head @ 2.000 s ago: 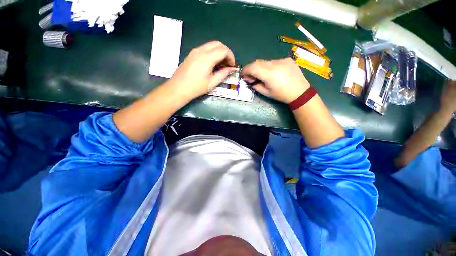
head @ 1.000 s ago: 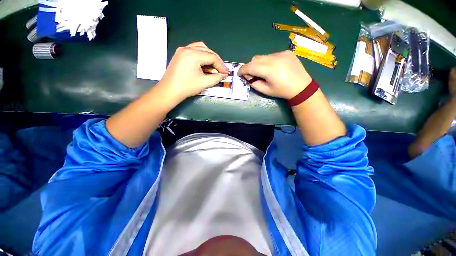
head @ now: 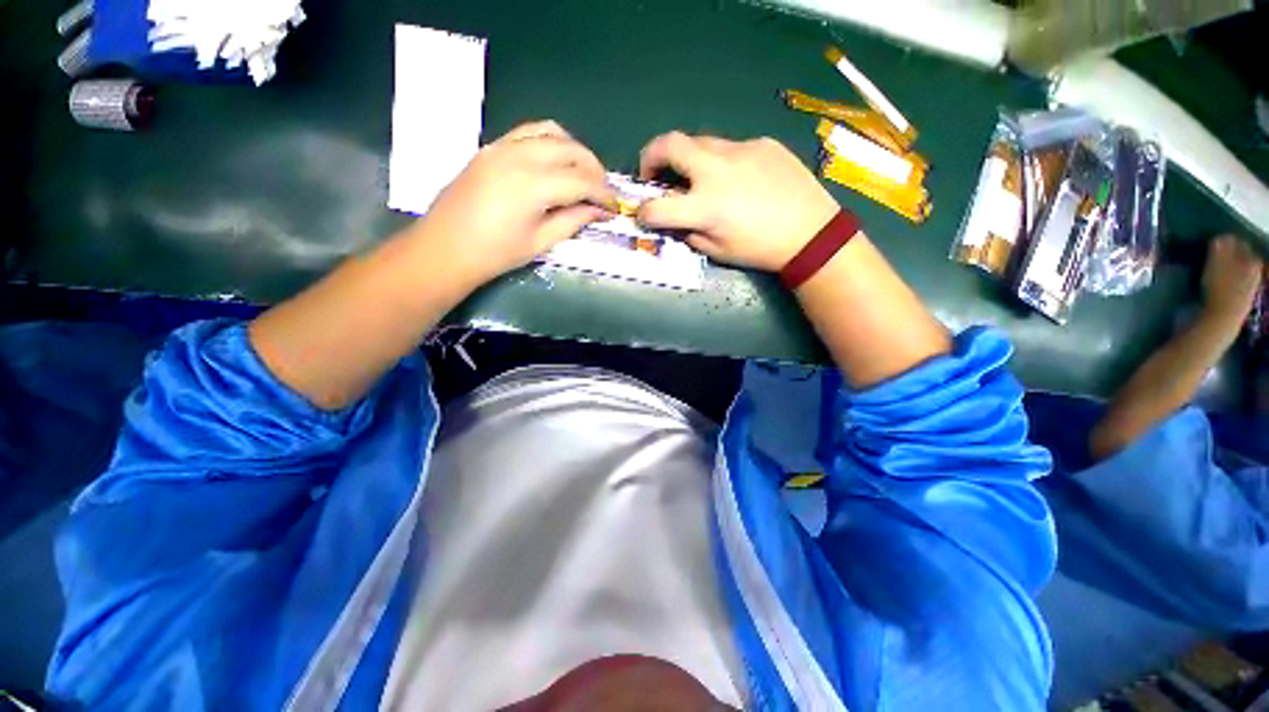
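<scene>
A silver-white phone housing (head: 637, 259) with a small orange part inside lies on the green bench mat near its front edge, partly hidden by both hands. My left hand (head: 526, 198) is over its left part, with thumb and finger pinched at a small orange-yellow piece (head: 626, 207), which looks like a flex cable. My right hand (head: 738, 202) is over its right part, fingers bent, with the thumb tip close to the same piece. Whether the right fingers hold anything is hidden.
A white sheet (head: 437, 120) lies left of the work. Orange flex cables (head: 874, 167) and bagged parts (head: 1065, 209) lie at right. White strips (head: 230, 31) on a blue block and a ribbed cylinder (head: 112, 104) are at upper left. Another person's arm (head: 1183, 348) is at far right.
The fingertips of both hands have come together over the housing. My right thumb now reaches further left, and an orange-yellow piece shows between the hands. The whole view has shifted slightly.
</scene>
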